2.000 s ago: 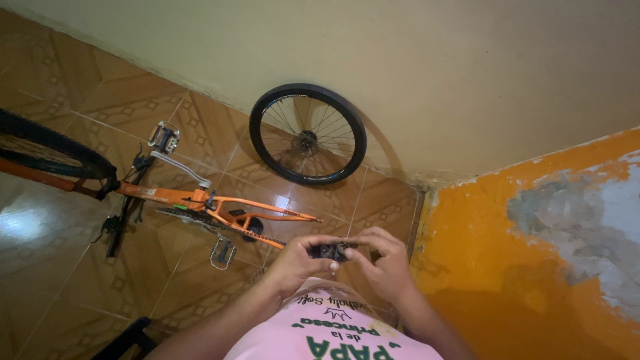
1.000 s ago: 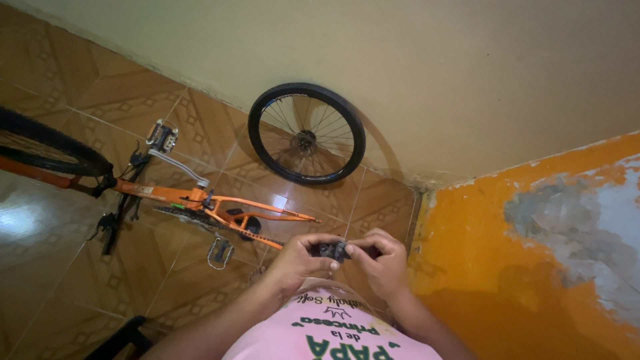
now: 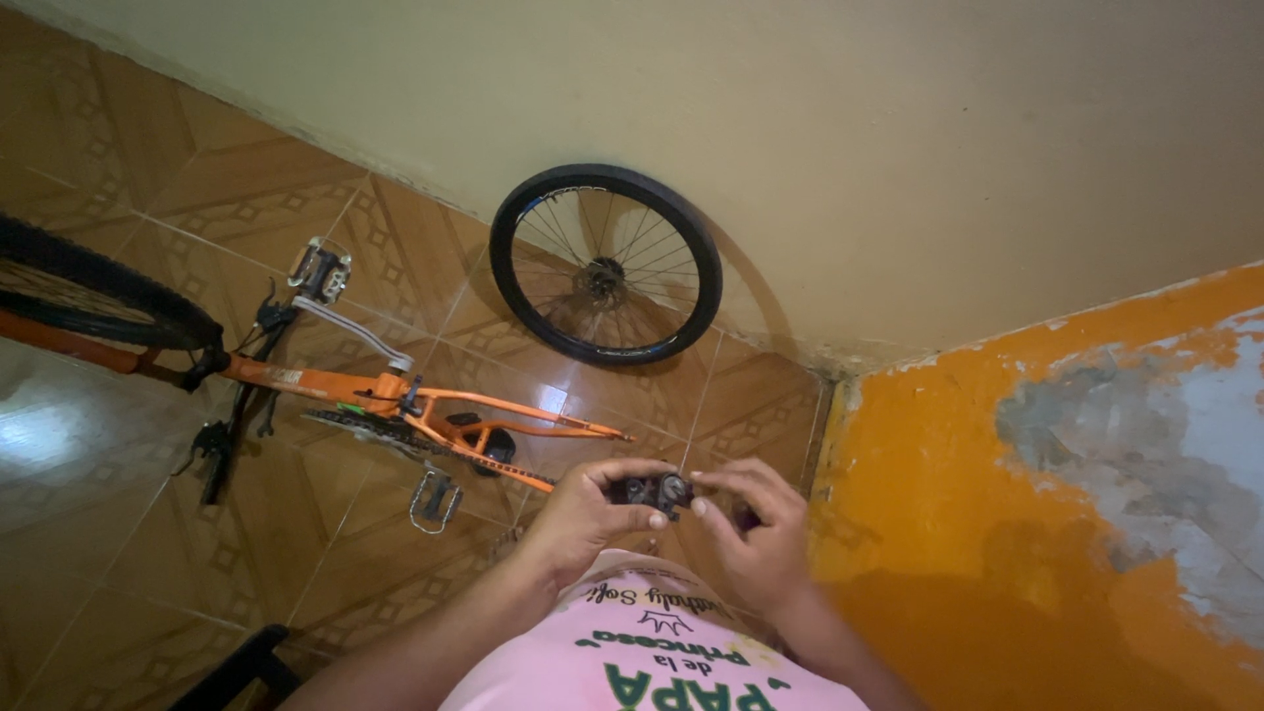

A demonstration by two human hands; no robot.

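Note:
My left hand (image 3: 592,513) grips a small dark mechanical part (image 3: 652,492), which looks like a bicycle component, between thumb and fingers. At its right end, the thumb and forefinger of my right hand (image 3: 755,523) touch or nearly touch it; whether they pinch anything small cannot be told. Left of my hands is an upturned orange bicycle frame (image 3: 316,383), its rear stays pointing toward them. Its crank carries a pedal (image 3: 321,272) on the far side, and another pedal (image 3: 434,501) shows on the near side. The chain (image 3: 484,457) hangs along the lower stay.
A detached bicycle wheel (image 3: 605,357) leans against the pale wall (image 3: 790,128). The bicycle's other wheel (image 3: 109,286) is at the far left. An orange wall (image 3: 948,474) with peeling paint rises on the right. A black object (image 3: 242,671) stands at the lower left on the tiled floor.
My right hand's fingers have shifted slightly away from my left hand, and more of the dark part shows between them. The bicycle and the loose wheel have not moved.

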